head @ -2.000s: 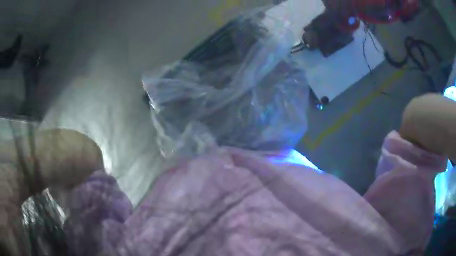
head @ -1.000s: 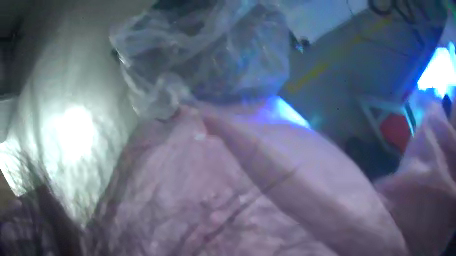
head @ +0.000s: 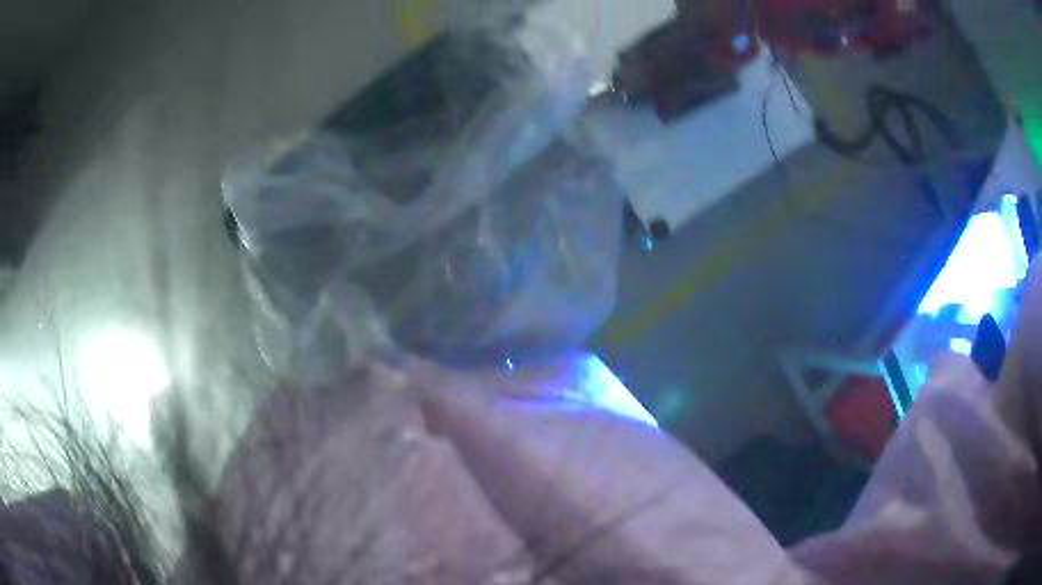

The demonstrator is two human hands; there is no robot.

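Note:
A crinkled clear plastic bag or liner lies over a dark green crate right in front of my body. My pink garment fills the bottom of the view and meets the near edge of the plastic. My right sleeve shows at the lower right, but no right hand is visible. My left hand is not in view either; dark hair strands blur the lower left corner. The picture is blurred.
A red robot arm stands on a white base plate beyond the crate. Black cables and yellow tape lie on the floor. A very bright light and a red thing in a pale frame are at the right.
The bare forearms seen two seconds ago have left the picture. The view dipped and came back up, so the robot arm shows again. The bright light at the right shows more fully than two seconds ago.

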